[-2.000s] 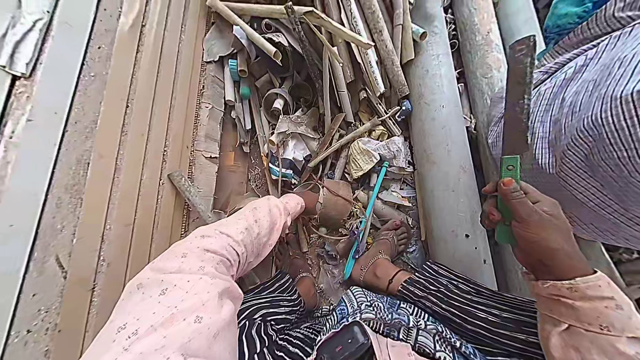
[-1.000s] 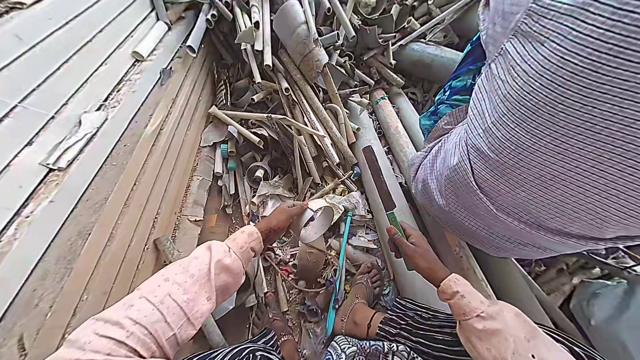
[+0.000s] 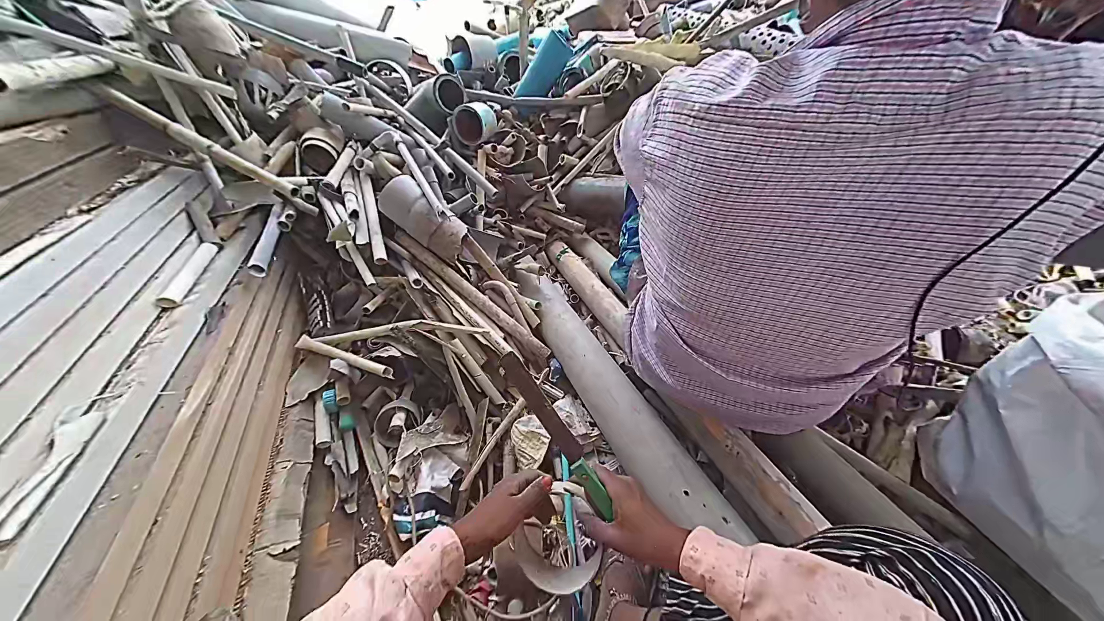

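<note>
My right hand [image 3: 636,520] grips the green handle of a long machete-like knife [image 3: 542,409], whose rusty brown blade points up and to the left over the scrap. Close by on the left, my left hand [image 3: 507,511] has its thumb and fingers together at a pale, thin, curved piece [image 3: 565,488]; whether it grips this piece is not clear. Below and between both hands lies a curved, broken piece of pale plastic pipe [image 3: 556,576]. A turquoise strip [image 3: 569,517] runs down between the hands.
A person in a checked shirt [image 3: 828,216] sits close at the right, beside a grey-white sack [image 3: 1026,448]. A thick grey pipe [image 3: 638,423] runs past my right hand. Long grooved panels [image 3: 112,345] lie at the left; scrap pipes [image 3: 431,207] are heaped ahead.
The view has swung up to show more of the heap. My right hand and the knife have come in close to my left hand; two seconds ago the knife was upright at the far right.
</note>
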